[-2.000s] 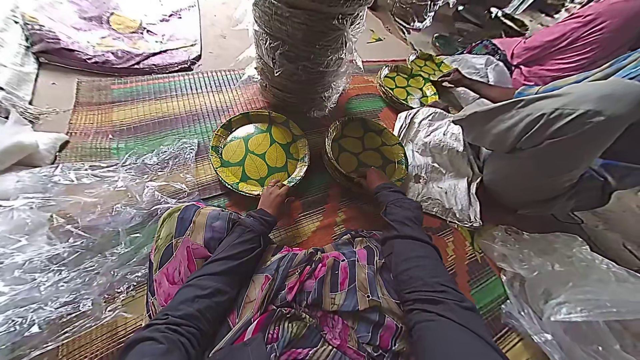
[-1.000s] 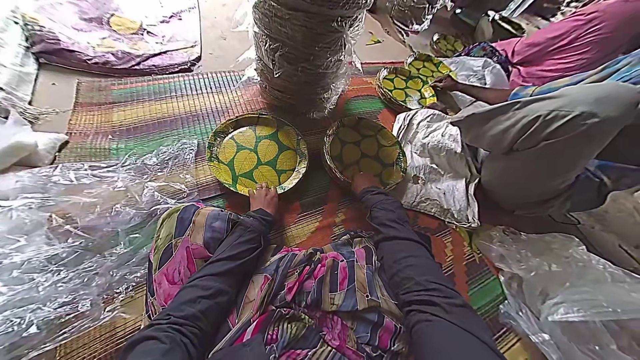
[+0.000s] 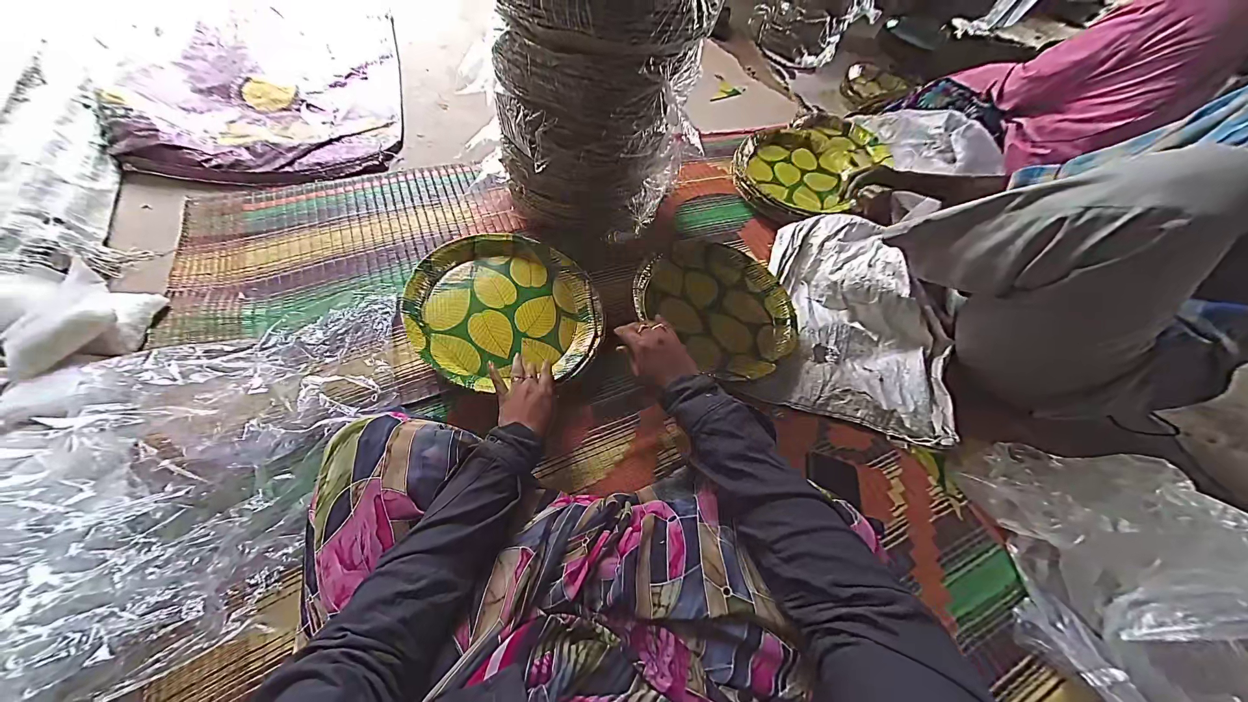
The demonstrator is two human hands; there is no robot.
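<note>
Two round stacks of leaf-patterned plates, green with yellow leaves, lie before me on the woven mat. My left hand (image 3: 526,392) rests its fingertips on the near rim of the left plate stack (image 3: 490,322), fingers apart. At the near left edge of the right plate stack (image 3: 726,312) is my right hand (image 3: 658,349), its fingers bent; whether they pinch a rim is not clear. The right stack lies in shade and looks darker.
Beyond the plates stands a tall plastic-wrapped stack (image 3: 590,117). Clear plastic sheeting (image 3: 195,497) spreads at left. A white sack (image 3: 858,331) lies right, near a co-worker's hand (image 3: 877,190) at another plate stack (image 3: 799,171). All lie around the striped mat (image 3: 331,244).
My right hand has moved left along the near edge of the right stack. My left hand stays at the left stack's near rim.
</note>
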